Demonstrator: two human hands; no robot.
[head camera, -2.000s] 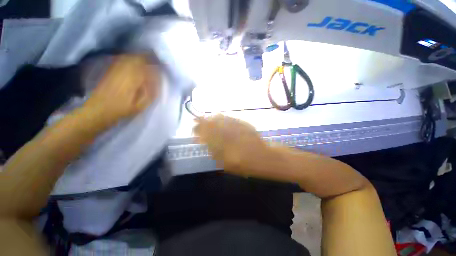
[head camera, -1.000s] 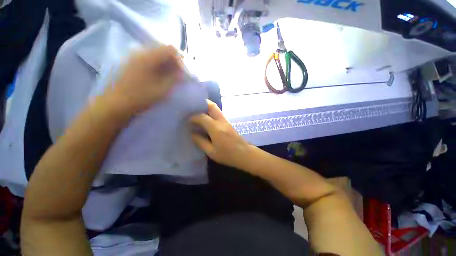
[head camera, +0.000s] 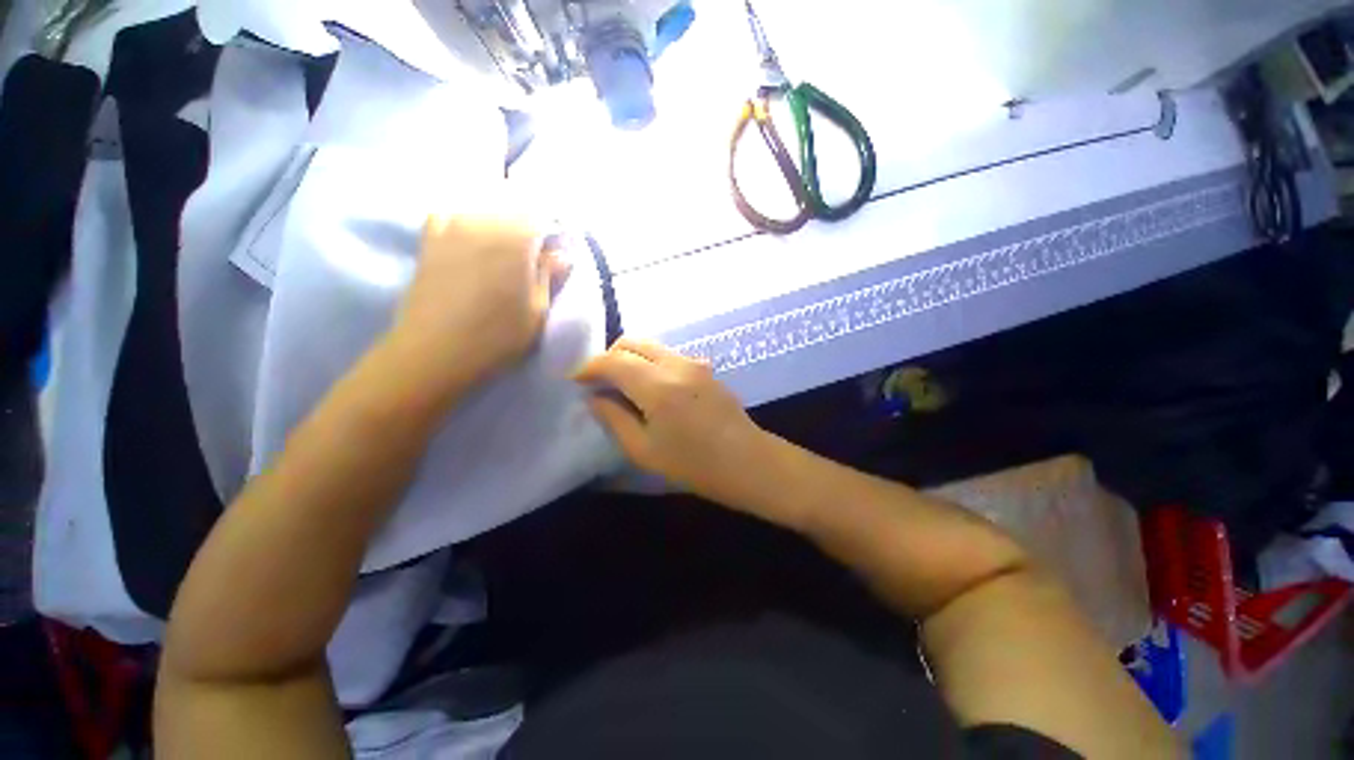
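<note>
A pale grey-white fused piece (head camera: 446, 460) lies over the table's left part and hangs over its front edge. A narrow black edge shows along its right side. My left hand (head camera: 483, 297) is on the piece, fingers bent, near its right edge. My right hand (head camera: 668, 408) holds the piece's right edge between thumb and fingers at the table's front edge. The fingertips of both hands are partly hidden. The presser foot and needle area (head camera: 557, 60) is above, under bright glare.
Scissors (head camera: 803, 156) with orange-red and green handles lie behind the ruler strip (head camera: 950, 282). Black and pale panels (head camera: 156, 312) drape at the left. A black cable (head camera: 1271, 193) is at the right end. A red plastic basket (head camera: 1233, 594) is low right.
The pale piece, lifted and blurred before, now lies flatter and further over the table. Both hands have come close together at its right edge. The view has shifted, so the machine head shows less.
</note>
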